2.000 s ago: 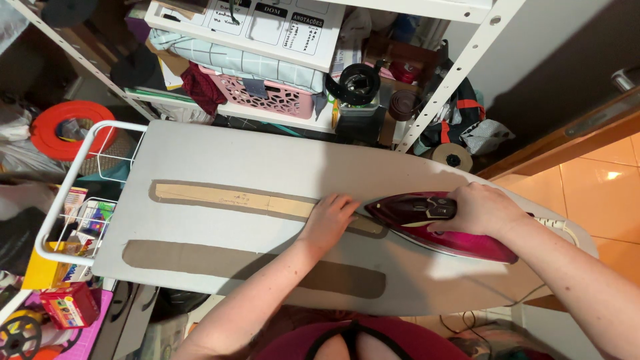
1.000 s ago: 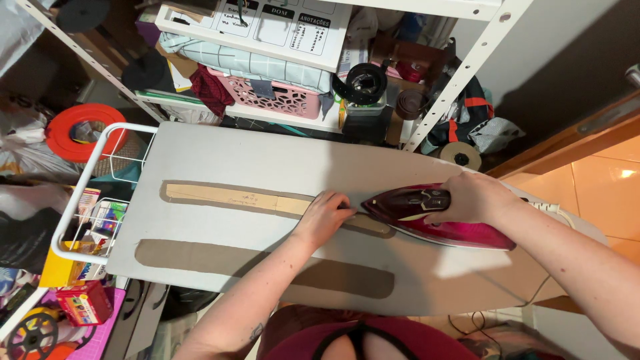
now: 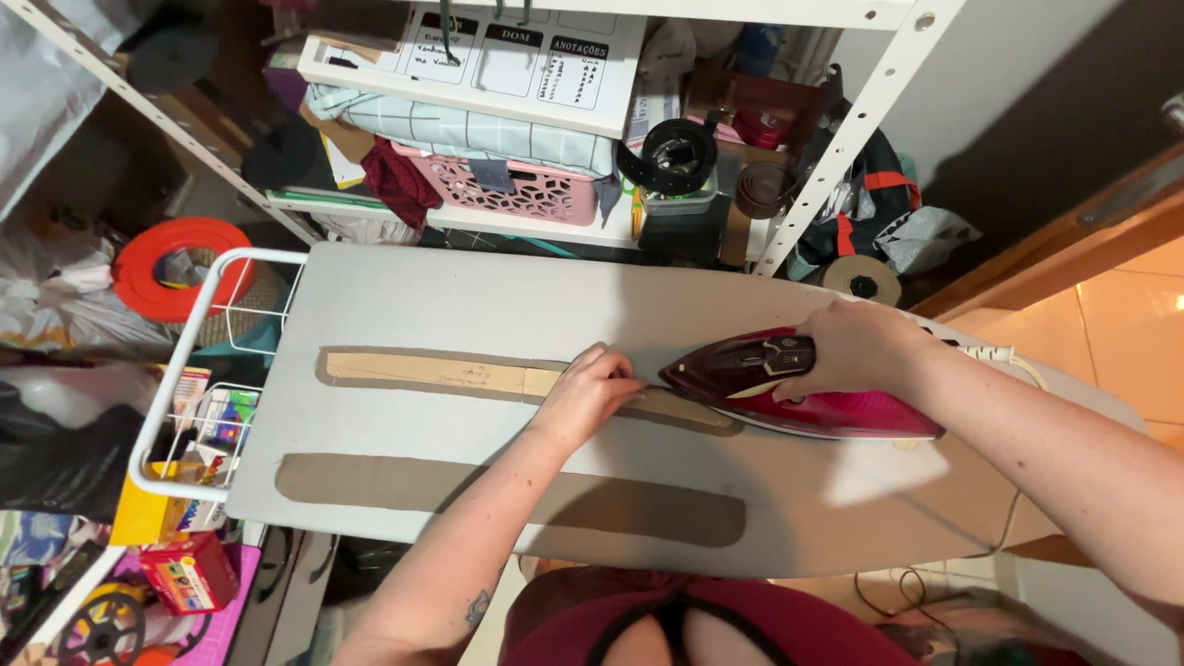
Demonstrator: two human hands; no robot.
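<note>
On the ironing board (image 3: 444,305) lies a brown fabric strip (image 3: 324,368) with a tan paper pattern piece (image 3: 435,372) on top. My left hand (image 3: 592,388) is at the strip's upper edge, fingertips bunched and apparently pinching the fabric, though the grip is partly hidden. Just right of those fingertips is the tip of a dark red steam iron (image 3: 795,388), its side along the strip's right end. My right hand (image 3: 856,356) is closed around the iron's handle. A second brown fabric strip (image 3: 407,486) lies flat nearer my body, partly beneath my left forearm.
Behind the board stands a white metal shelf (image 3: 860,129) with a pink basket (image 3: 518,190) and a black belt roll (image 3: 671,157). At the left end is a white wire rack (image 3: 190,370). The iron's cord (image 3: 1013,499) runs over the board's right side.
Both hands stay close to the same places on the strip, with the iron still held in my right hand. The view has shifted slightly.
</note>
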